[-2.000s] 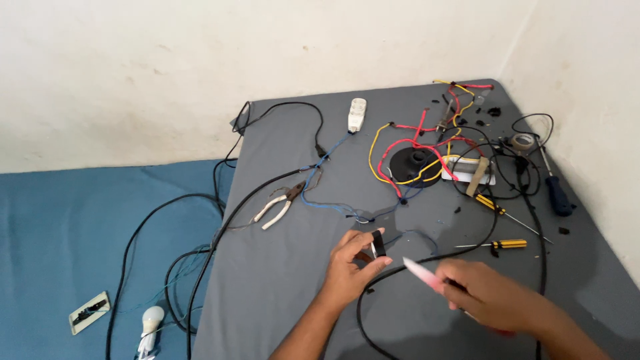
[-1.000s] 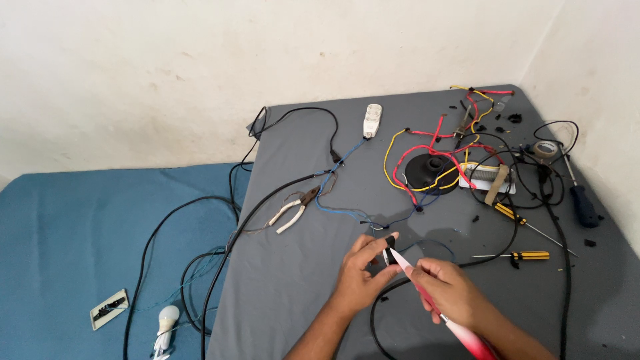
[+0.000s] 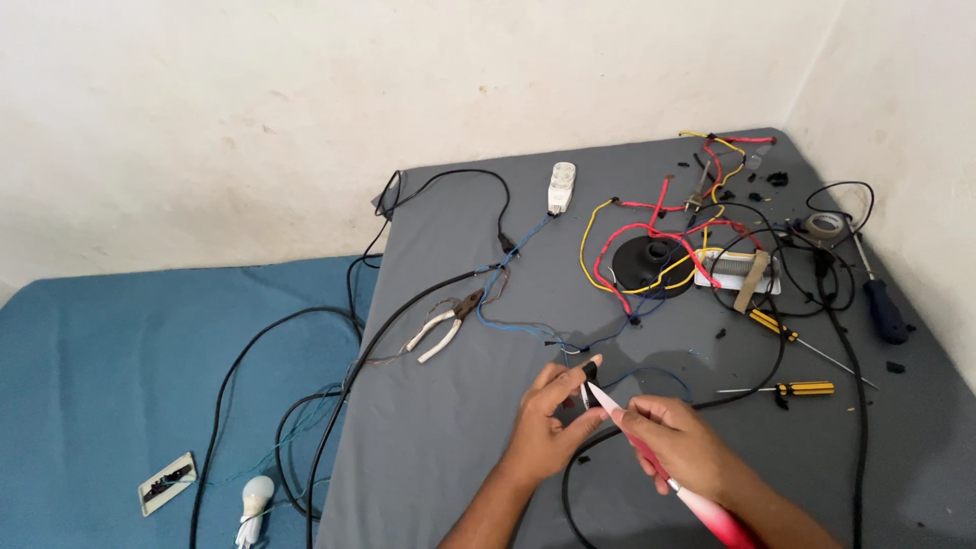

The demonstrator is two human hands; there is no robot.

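Note:
My left hand [image 3: 553,427] grips a small black-and-white piece [image 3: 589,385], perhaps a roll of tape, between thumb and fingers. In my right hand [image 3: 675,442] is a knife [image 3: 652,457] with a red and white handle and a pale blade, its tip against that piece. Blue wires [image 3: 526,328] run just behind my hands toward a white socket outlet [image 3: 562,188]. Pliers [image 3: 450,324] with white handles lie to the left. A yellow-handled screwdriver [image 3: 808,388] lies right of my hands, with a second yellow-handled screwdriver [image 3: 774,324] behind it.
Red and yellow wires [image 3: 610,236] loop over a round black base [image 3: 644,267]. A roll of tape [image 3: 823,225] and a blue-handled screwdriver [image 3: 884,309] lie far right. Black cable [image 3: 381,339] crosses the grey surface. A light bulb [image 3: 256,499] and a rectangular plate [image 3: 168,483] rest on blue cloth.
The knife in my right hand, held apart from the small piece two seconds ago, is now against it. My left hand still holds the piece.

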